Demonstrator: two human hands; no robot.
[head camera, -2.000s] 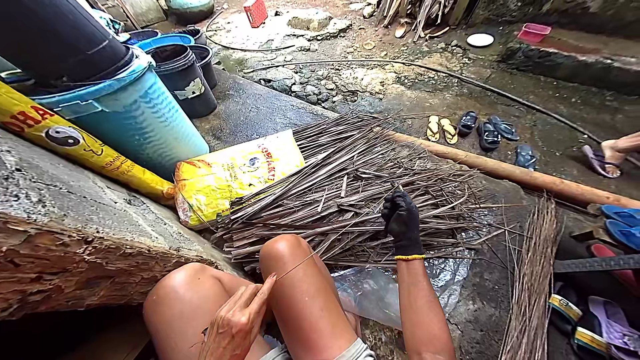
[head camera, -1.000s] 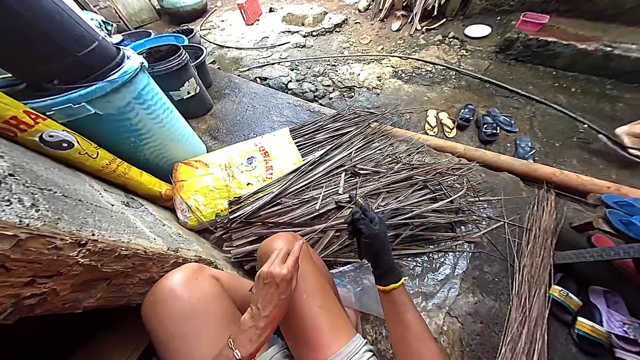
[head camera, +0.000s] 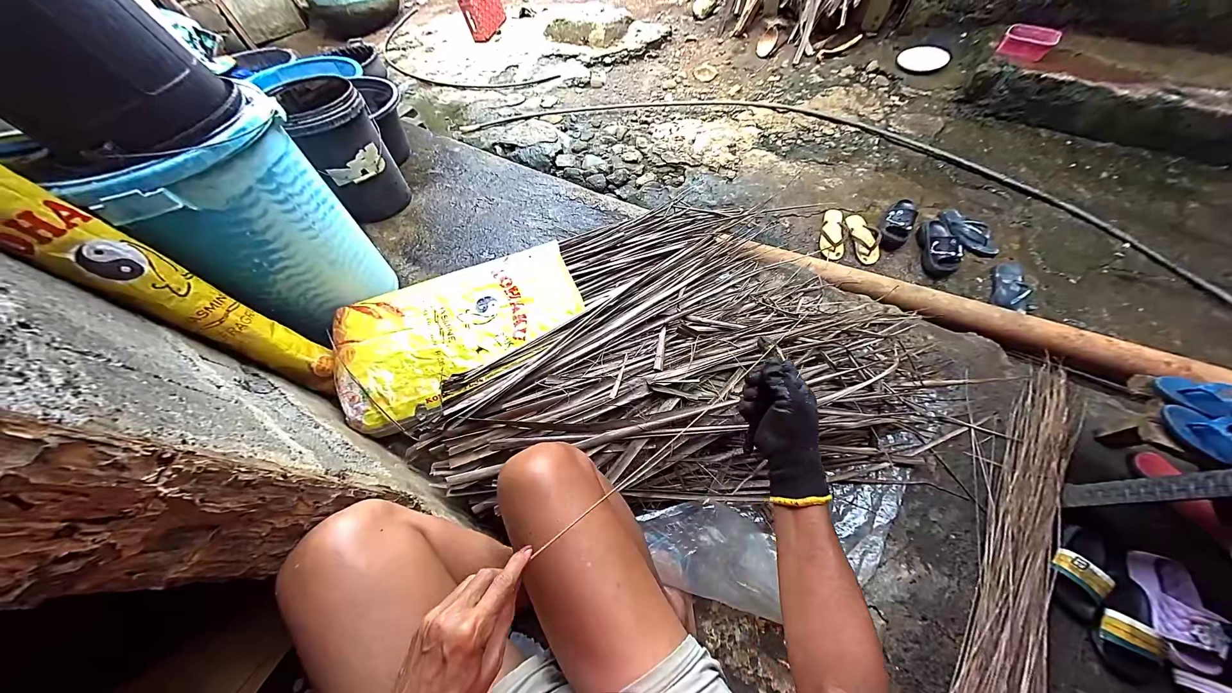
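Observation:
My bare left hand pinches one end of a thin leaf midrib between thumb and finger, low in front of my knee. The strand runs up to the right across the knee toward my right hand. That hand wears a black glove with a yellow cuff and is closed around something small; a dark tip shows above its fingers. Beneath and beyond it lies a wide pile of dry brown palm leaf strips. A yellow printed sack lies at the pile's left. Right of my forearm lies a bundle of thin stripped midribs.
A blue plastic bin and black buckets stand at the left, beside a concrete ledge. Clear plastic sheet lies under the pile. A wooden pole, a black hose and several sandals are at the right.
A second ago my hands were nearer each other; now the left is lower and farther left, with the strand stretched between them. The foot seen at the right edge two seconds ago is gone.

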